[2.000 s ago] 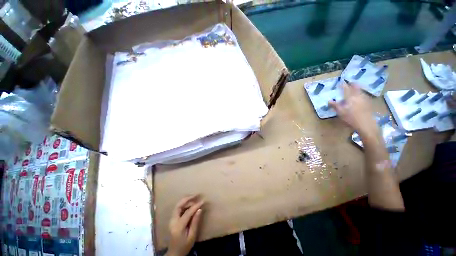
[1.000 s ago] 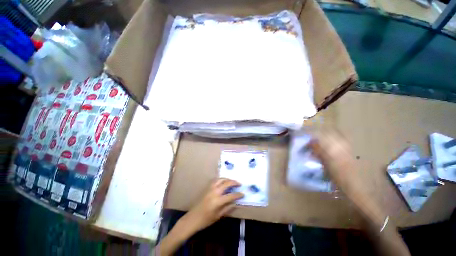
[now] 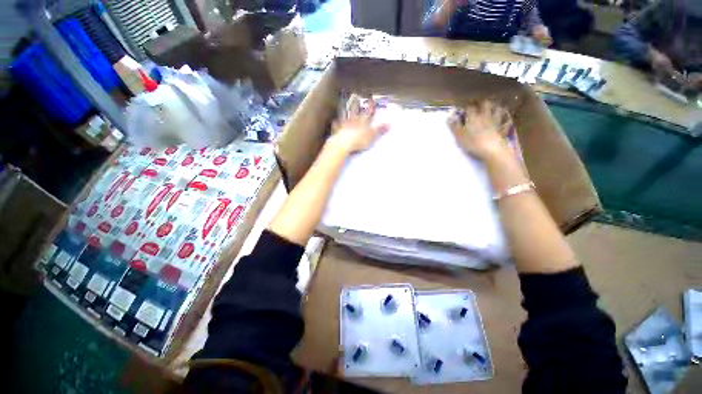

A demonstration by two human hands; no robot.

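White layer sheets (image 3: pixel 419 181) lie stacked in the open cardboard carton (image 3: pixel 566 173). My left hand (image 3: pixel 358 127) is at the far left part of the top sheet, fingers spread. My right hand (image 3: pixel 483 129) is at the far right part, fingers spread. Both hands cover the area at the sheet's far edge, and whether the fingers hold anything is hard to tell. Two white square plates, the left one (image 3: pixel 379 332) and the right one (image 3: pixel 452 338), lie side by side in front of the carton, touching or slightly overlapping. Each has dark blue pegs near its corners.
A printed carton (image 3: pixel 165 208) and clear plastic bags (image 3: pixel 185 108) are at left. More plates (image 3: pixel 660 346) lie at the right edge. A green conveyor (image 3: pixel 639 161) runs behind. Across it, people's hands and sleeves show, with rows of pieces (image 3: pixel 569 75) on a bench.
Both hands have moved from the plates up to the far part of the sheets in the carton. The right plate is released and rests beside the left one. The view has shifted up.
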